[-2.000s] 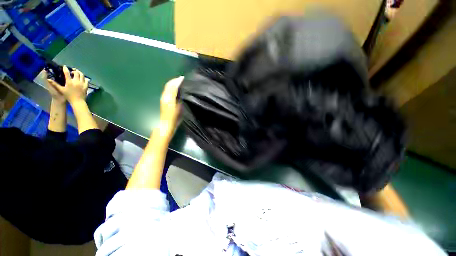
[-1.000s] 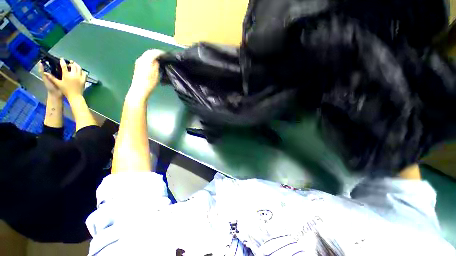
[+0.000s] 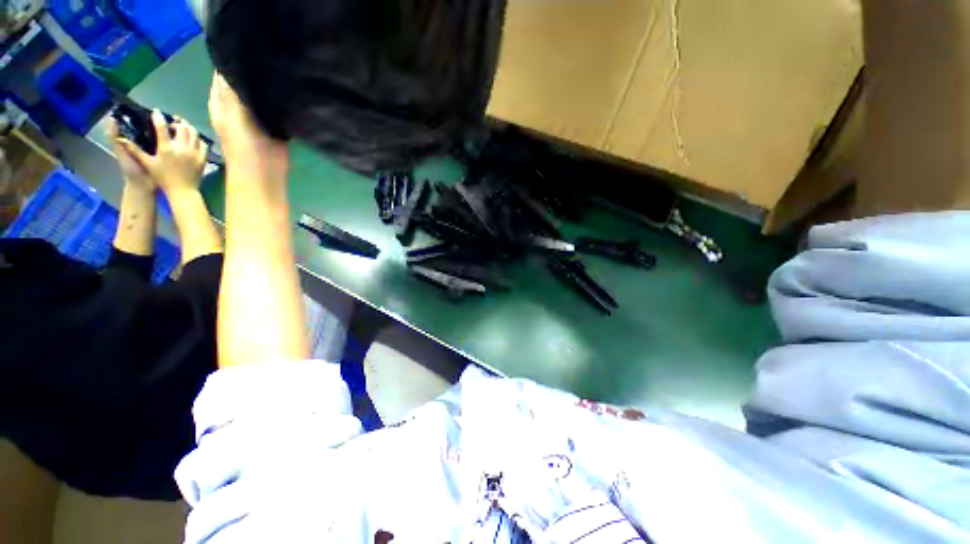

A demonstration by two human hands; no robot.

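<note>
A black plastic bag (image 3: 356, 74) hangs over the bench at the top of the view, cut off by the upper edge. My left hand (image 3: 232, 106) is raised at the bag's left side and partly hidden by it; whether its fingers grip the bag cannot be told. My right hand is not in view; only the right sleeve shows. A jumbled pile of loose black plastic parts (image 3: 468, 218) lies on the green bench top below the bag. One narrow part (image 3: 338, 236) lies apart at the left.
A large tan carton (image 3: 681, 96) stands behind the pile. A dark slab with a beaded strap (image 3: 693, 236) lies at its foot. A co-worker in black (image 3: 106, 361) holds a black part at the left. Blue crates (image 3: 64, 213) stand beyond.
The bag has moved up and left, uncovering the pile of parts, the carton and the beaded strap. My left hand has moved left and up. The right sleeve has swung up at the right.
</note>
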